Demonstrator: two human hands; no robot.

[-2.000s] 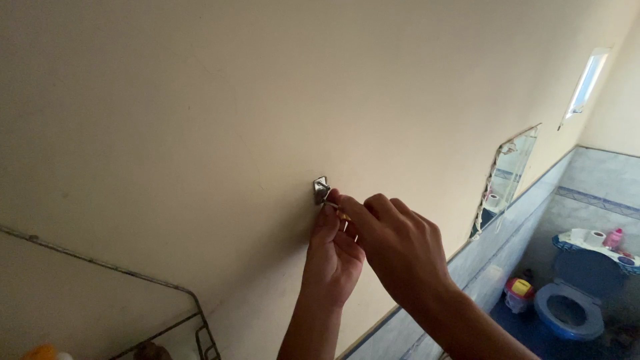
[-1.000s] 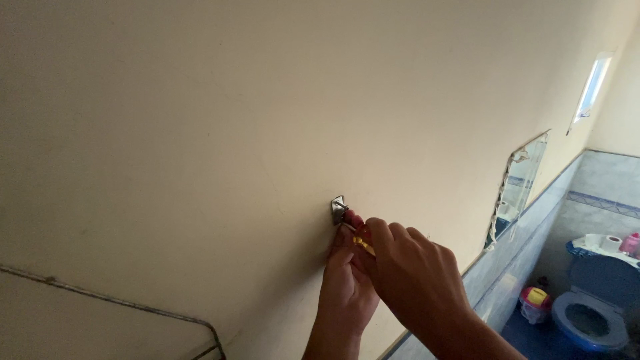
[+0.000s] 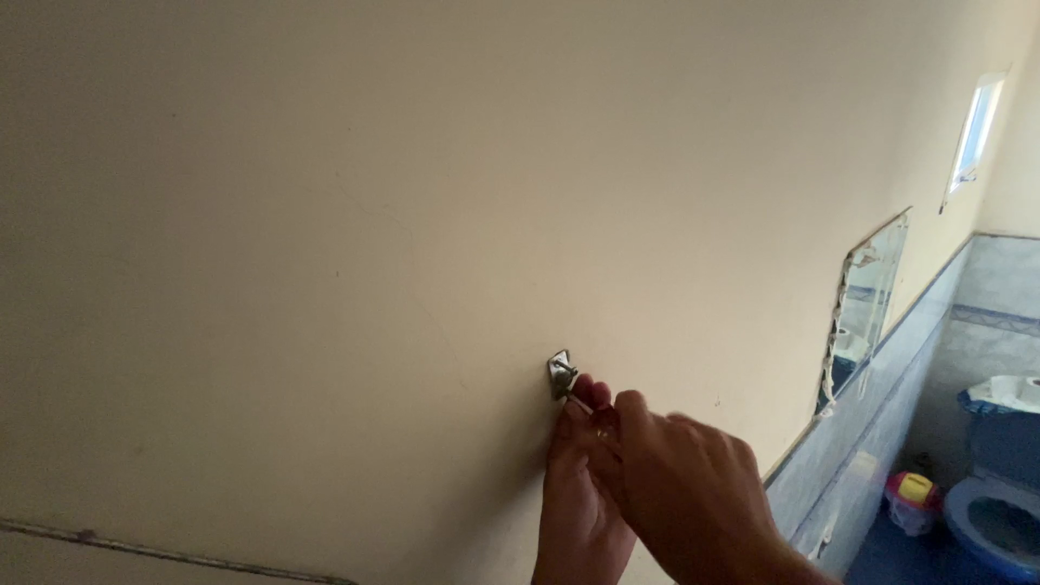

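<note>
A small shiny metal bracket (image 3: pixel 560 372) sits against the cream wall, with a screw-like metal part standing out from it. My left hand (image 3: pixel 581 496) is just below, its thumb and fingertips pinched around the thin shaft of a screwdriver (image 3: pixel 579 403) close to the bracket. From the right, my right hand (image 3: pixel 691 471) grips the screwdriver's handle, which its fingers mostly hide. The shaft's tip reaches the lower part of the bracket; its exact contact cannot be made out.
A dark metal rack rail (image 3: pixel 179 556) crosses the lower left. At the right are a wall mirror (image 3: pixel 873 301), a small window (image 3: pixel 977 130), a blue toilet (image 3: pixel 1003 516), and a bin (image 3: pixel 913 500) with a yellow and pink lid. Blue tiles (image 3: pixel 877 431) cover the lower wall.
The view has shifted, and less of the rack shows. Both hands remain at the bracket. The screwdriver's yellow handle part, plain one second ago, is now mostly covered as my right hand has turned.
</note>
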